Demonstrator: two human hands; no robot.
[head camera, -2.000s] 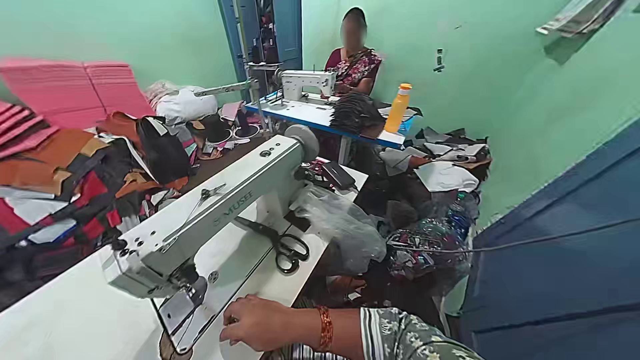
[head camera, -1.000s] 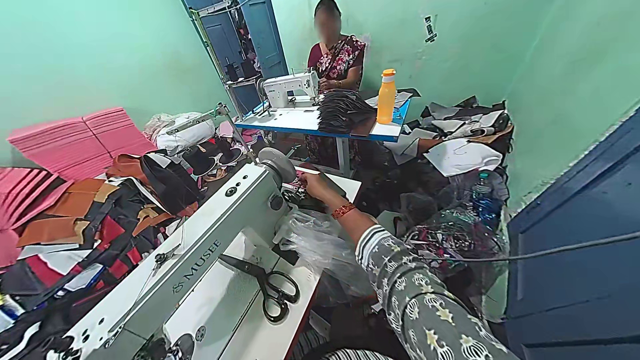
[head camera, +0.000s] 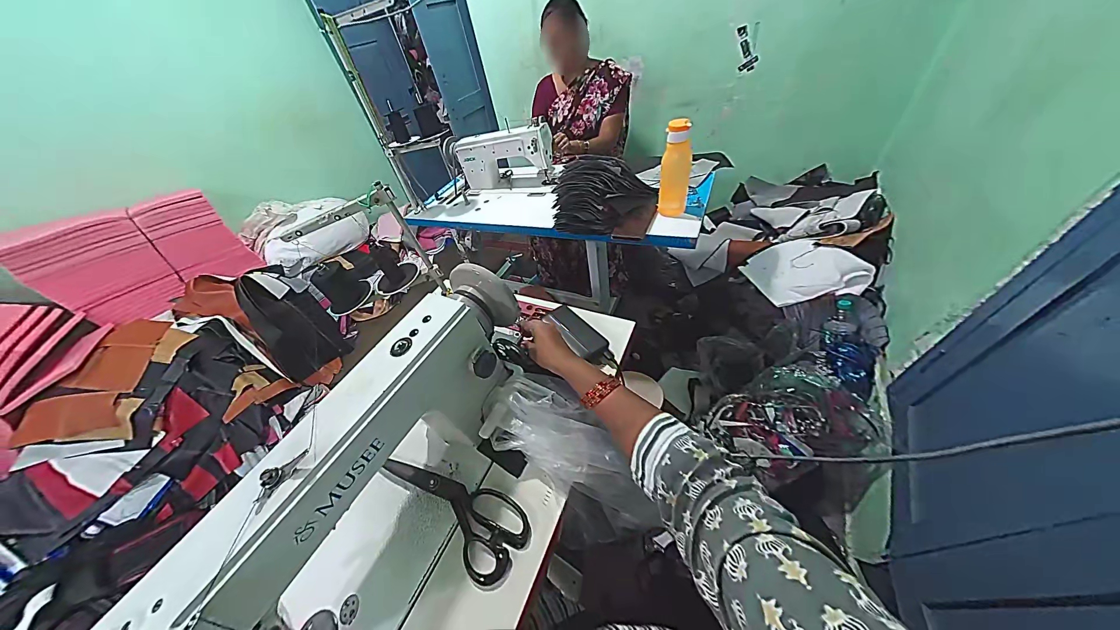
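My right hand (head camera: 551, 348) reaches to the far end of the sewing machine (head camera: 350, 472), just beside its handwheel (head camera: 484, 296) and bobbin winder. Its fingertips touch or hover at small parts there; whether they grip anything cannot be told. A dark boxy item (head camera: 577, 332) lies right behind the hand. Under the wrist is a crumpled clear plastic bag (head camera: 560, 429). Black-handled scissors (head camera: 477, 516) rest on the machine bed, nearer to me. My left hand is out of view.
A person (head camera: 582, 105) sits behind a second sewing machine (head camera: 503, 157). That table holds stacked dark pieces (head camera: 599, 197) and an orange bottle (head camera: 675, 166). Material scraps (head camera: 184, 411) and pink sheets (head camera: 131, 254) are piled left. A cable (head camera: 989, 448) crosses before the blue door (head camera: 1015, 394).
My right hand has moved from the front of the machine bed, beside the needle area, to the handwheel end. The view has shifted toward the far end of the machine.
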